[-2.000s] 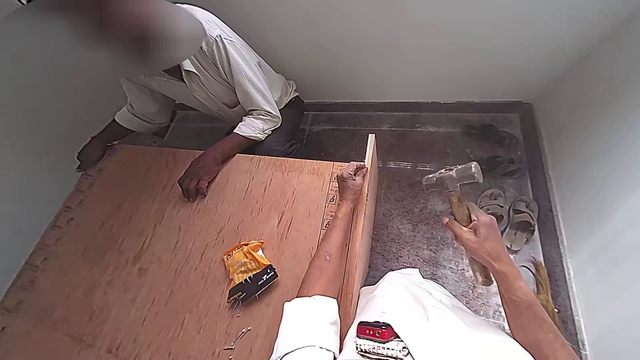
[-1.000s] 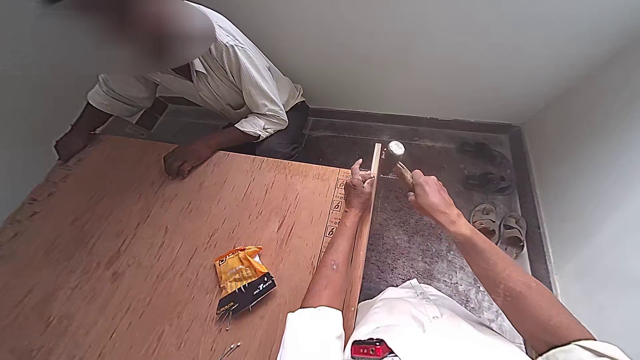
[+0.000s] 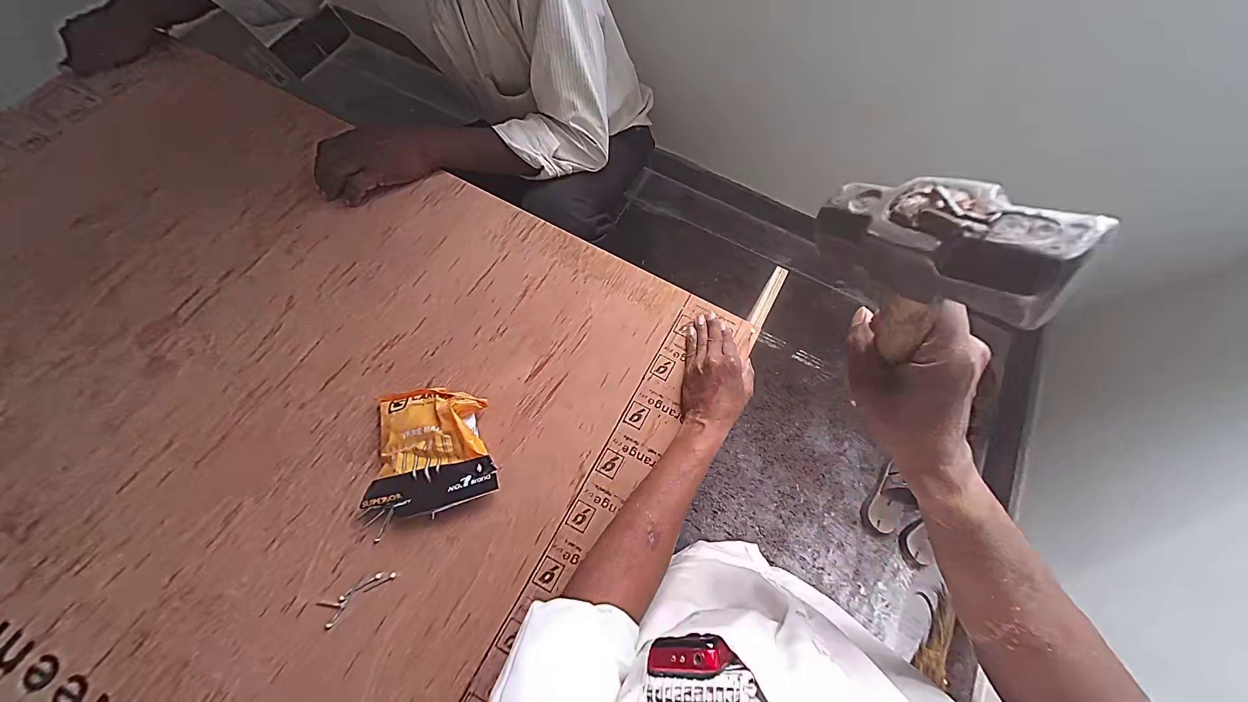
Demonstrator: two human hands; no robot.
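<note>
My left hand (image 3: pixel 717 375) rests flat on the printed edge of a large plywood sheet (image 3: pixel 292 292), near its far right corner, fingers together. Beside it a narrow wooden strip (image 3: pixel 768 297) sticks out past the sheet's edge. Raised at the right, my right hand (image 3: pixel 921 390) grips the wooden handle of a club hammer (image 3: pixel 965 239), its metal head up close to the camera. An open orange and black packet of nails (image 3: pixel 431 453) lies on the sheet, with several loose nails (image 3: pixel 357 597) below it.
A co-worker in a light shirt (image 3: pixel 575 78) crouches at the far edge, one hand (image 3: pixel 366 164) on the sheet and another at its far left corner. Sandals (image 3: pixel 889 502) and a broom-like bundle (image 3: pixel 936 639) lie on the dark floor at the right, by the pale wall (image 3: pixel 1150 419).
My right hand has raised the hammer from beside the strip. My left hand has moved from the strip's edge onto the sheet's surface and flattened. The view has shifted.
</note>
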